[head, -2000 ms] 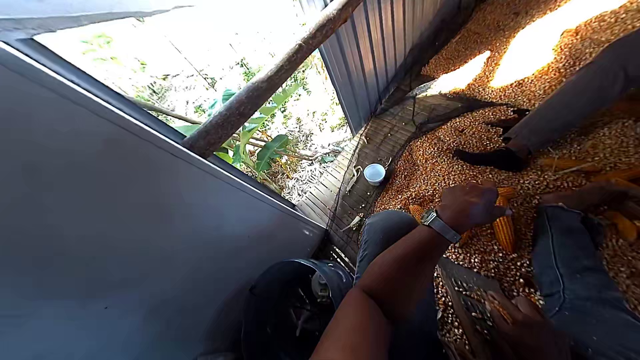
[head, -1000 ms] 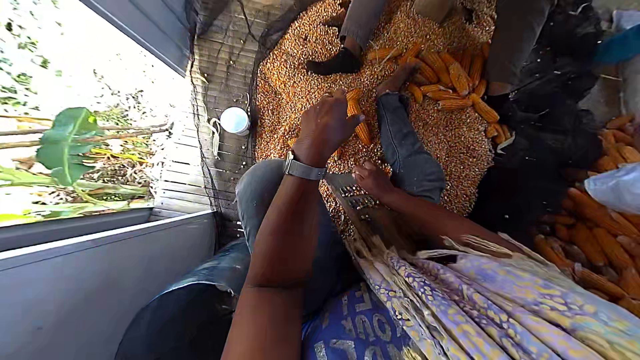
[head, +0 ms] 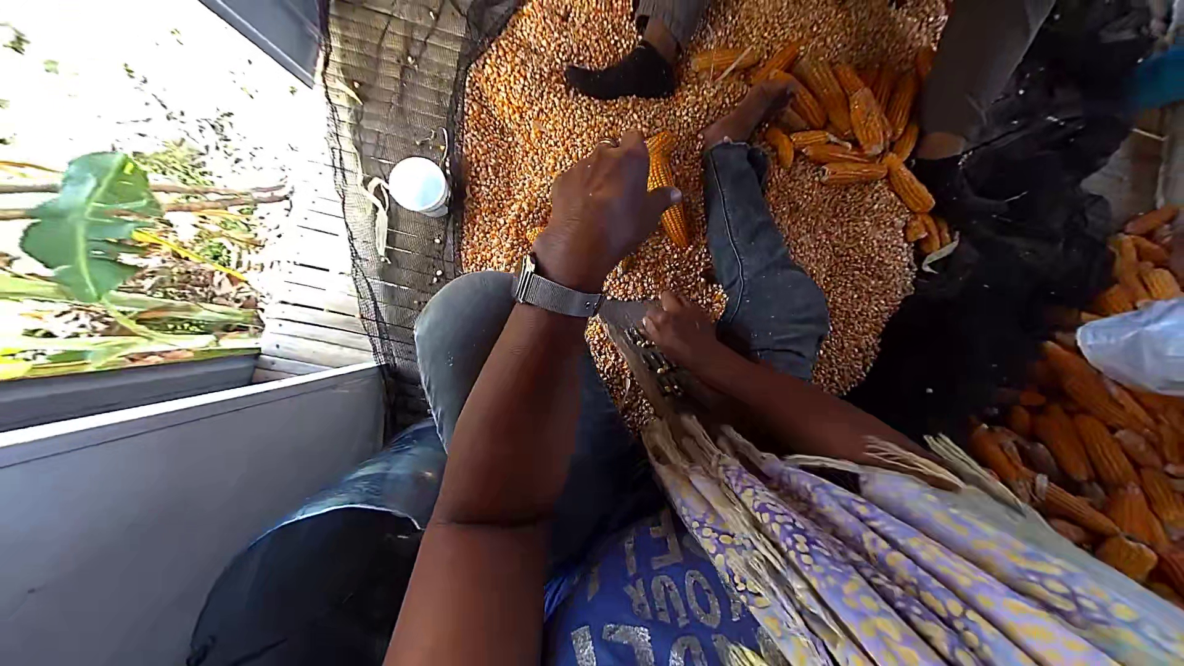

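Observation:
My left hand [head: 606, 208], with a watch on the wrist, is over the heap of loose maize kernels [head: 832, 250], its fingers bent. The thumb overlaps an orange maize cob [head: 677, 222] beside it; whether the palm holds anything is hidden. Lower and to the right, my right hand [head: 680, 328] has its fingers closed at the edge of a grey board [head: 629, 313] that slopes between the knees. Kernels lie along the board below this hand. Several more cobs [head: 868, 120] rest on the kernels at upper right.
A white cup [head: 419, 185] stands on dark netting at left. Another person's black-socked foot [head: 624, 74] rests on the kernels. A dark bucket [head: 314, 583] is at lower left; a cob pile [head: 1091, 444] and a translucent bag [head: 1138, 347] are at right.
The view has swung strongly to the right, bringing in the cob pile and patterned cloth. My left hand stays by the cob and my right hand stays at the board.

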